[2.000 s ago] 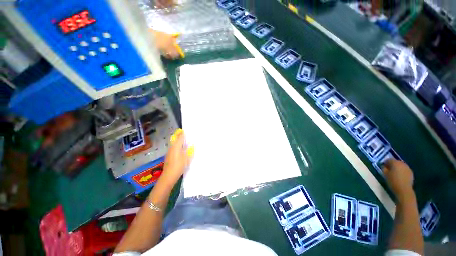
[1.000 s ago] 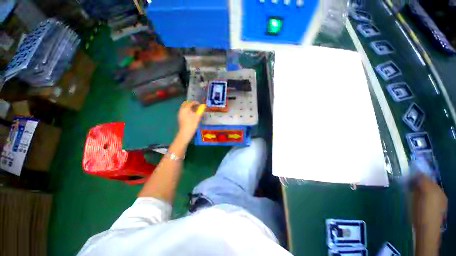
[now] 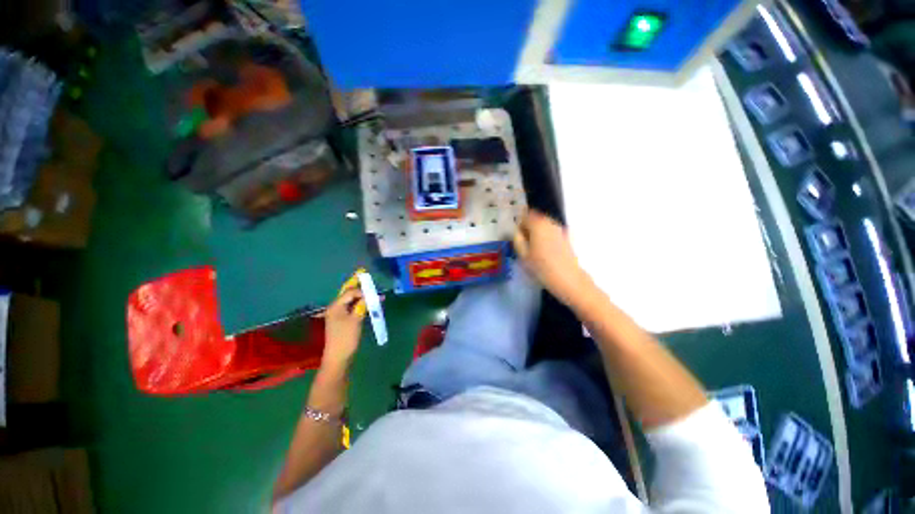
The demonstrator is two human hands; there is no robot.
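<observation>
A dark-framed panel (image 3: 434, 179) lies flat on the orange-brown fixture (image 3: 435, 213), on the silver perforated base plate (image 3: 482, 215). My left hand (image 3: 343, 316), with yellow fingertips, is left of and below the plate. It grips another panel (image 3: 373, 307), seen nearly edge-on. My right hand (image 3: 543, 249) is at the front right corner of the base plate, fingers towards its edge. It is blurred; I see nothing in it, and its finger spacing is unclear. The press head is hidden.
The blue and white heat press (image 3: 421, 45) overhangs the plate. A white paper sheet (image 3: 657, 211) lies on the bench at right. Panels (image 3: 841, 291) line the conveyor belt; others (image 3: 800, 457) lie on the bench. A red stool (image 3: 176, 329) stands at left.
My left hand has moved from beside the fixture down and left, now with a panel in its grip. My right hand has come from the belt to the base plate. The view has shifted.
</observation>
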